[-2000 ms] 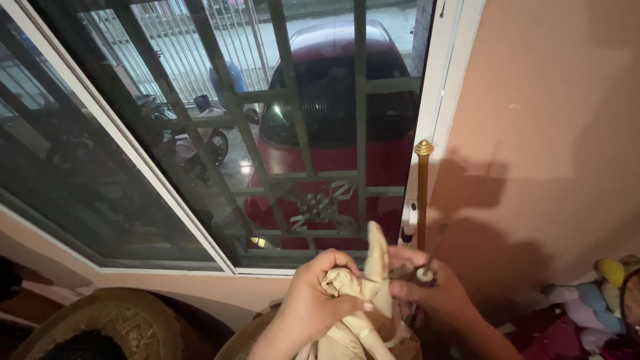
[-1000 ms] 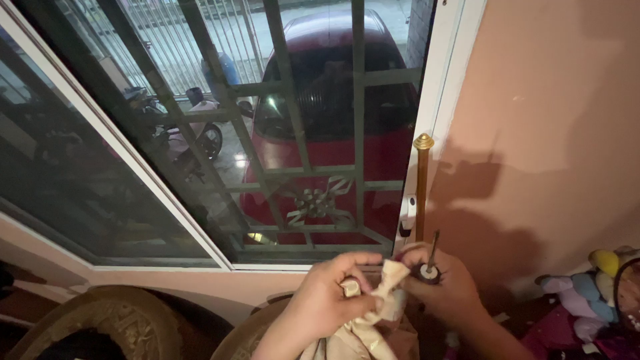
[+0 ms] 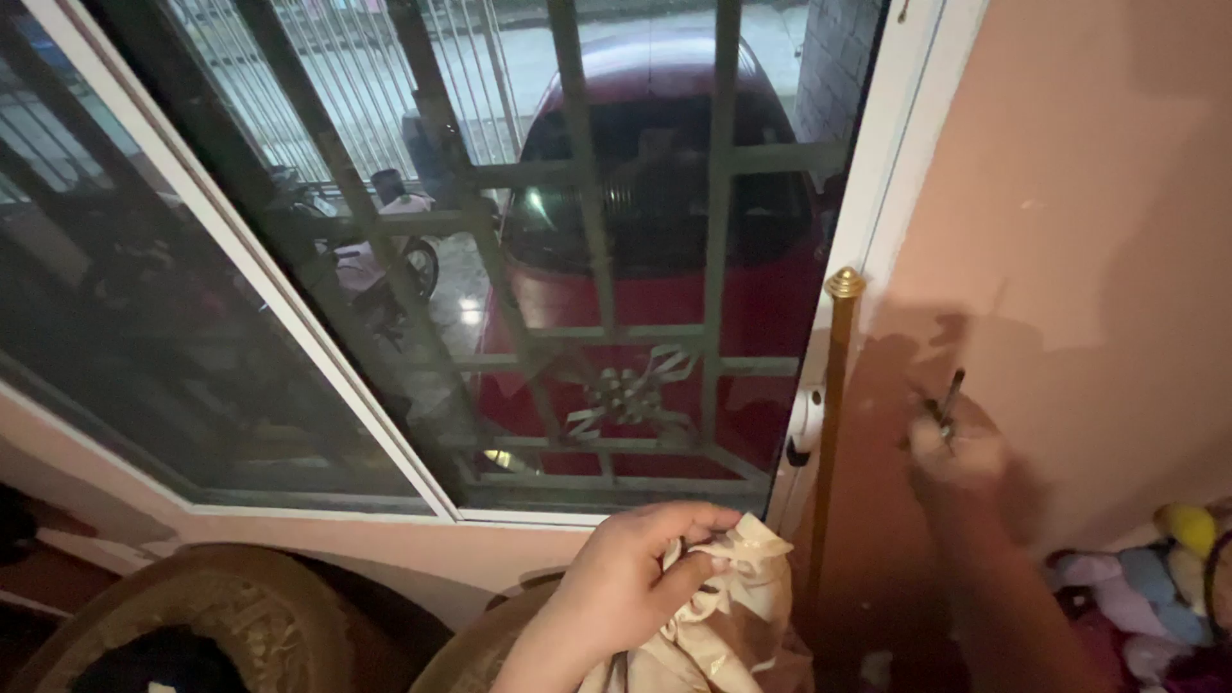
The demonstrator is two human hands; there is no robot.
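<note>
My left hand [image 3: 640, 568], low in the middle of the view, pinches a bunched cream cloth [image 3: 736, 616] between thumb and fingers. A short folded end of the cloth sticks up past the fingertips, and the rest hangs below. Off to the right, in front of the wall, my right hand [image 3: 962, 452] is raised apart from the cloth and blurred. It grips a small tool with a thin dark shaft [image 3: 955, 390] that points up; its exact kind cannot be told.
Ahead is a sliding window with a white frame [image 3: 318, 346] and metal bars [image 3: 717, 241]; a red car stands outside. A gold-tipped rod [image 3: 837, 385] is upright beside the window latch [image 3: 807, 423]. Brown carved furniture [image 3: 279, 597] is at lower left, plush toys [image 3: 1145, 577] at lower right.
My right hand has moved away from the cloth, to the right, with the small tool in it. My left hand still holds the cloth, whose tall upright end seen earlier is now short and folded.
</note>
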